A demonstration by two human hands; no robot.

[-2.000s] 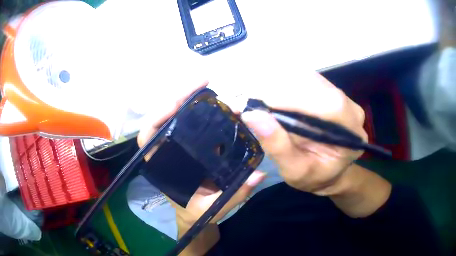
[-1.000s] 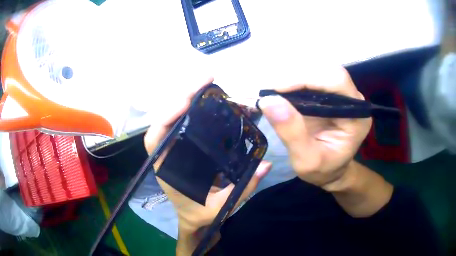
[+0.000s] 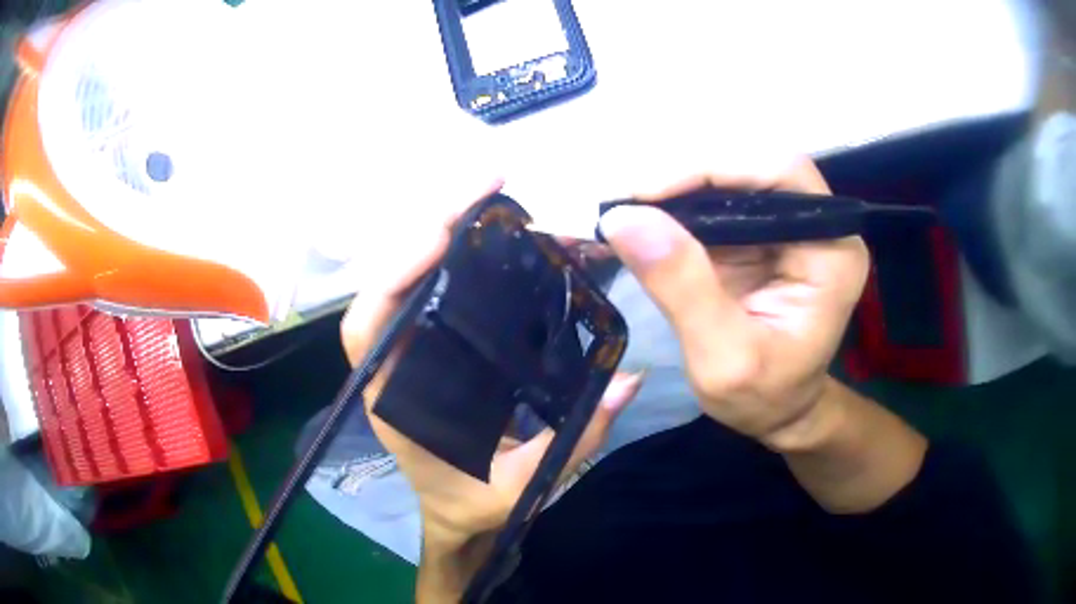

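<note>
My left hand (image 3: 454, 490) holds a black phone middle frame (image 3: 564, 442) from beneath, tilted, its lower end cut off by the picture's bottom edge. A dark film flap (image 3: 443, 395) lies across its upper part, with gold-orange spots at the frame's end. My right hand (image 3: 755, 313) grips black tweezers (image 3: 767, 218), held level, the tapered point to the right, away from the frame. The blunt end at my thumb and fingertips is close beside the frame's upper edge. Whether something small is between them cannot be told.
A second phone frame (image 3: 531, 85) lies on the white table (image 3: 755, 83). A white and orange fan (image 3: 148, 271) stands at left, above a red crate (image 3: 118, 401). Another red plastic item (image 3: 906, 354) is under the table edge at right. A pale sleeve (image 3: 1044, 224) shows at far right.
My right hand has moved slightly right of its first place, and the tweezers have turned from slanting down to nearly level. The held frame has shifted slightly and tilted more steeply.
</note>
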